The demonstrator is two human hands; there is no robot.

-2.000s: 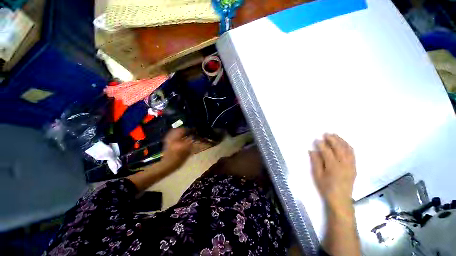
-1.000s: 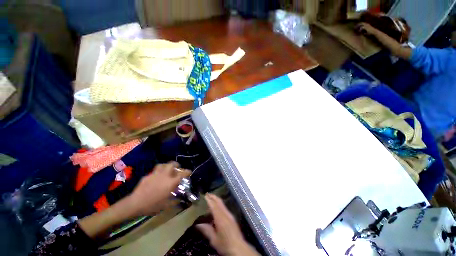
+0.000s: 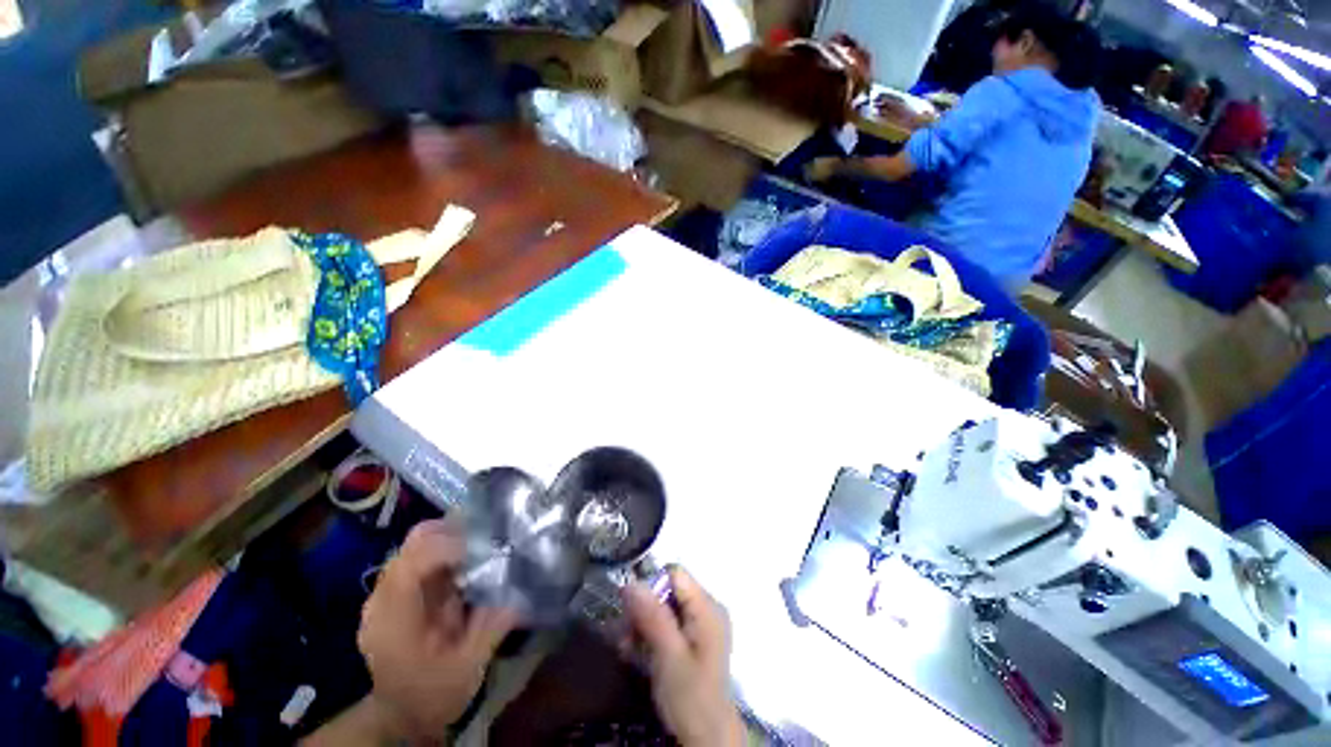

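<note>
Two shiny steel pieces are held side by side above the white machine table's front left edge. My left hand [image 3: 423, 631] grips the blurred steel piece, which looks like a metal mug [image 3: 521, 552]. My right hand [image 3: 682, 642] has its fingers at the lower edge of the round steel-rimmed piece with a dark face, which looks like the mug lid [image 3: 610, 506]. The two pieces overlap in view; whether they touch, and which is mug or lid, is not certain.
The sewing machine [image 3: 1007, 504] stands at right, with red-handled snips [image 3: 1022, 693] on its bed. A straw tote bag [image 3: 190, 343] lies on the brown table [image 3: 482, 197]. More bags [image 3: 890, 299] fill a blue bin. A person in blue [image 3: 1007, 153] sits behind.
The view has swung up and right. My left hand has come up from beside the table with the steel object. My right hand, empty before, is now closed at the round dark-faced piece.
</note>
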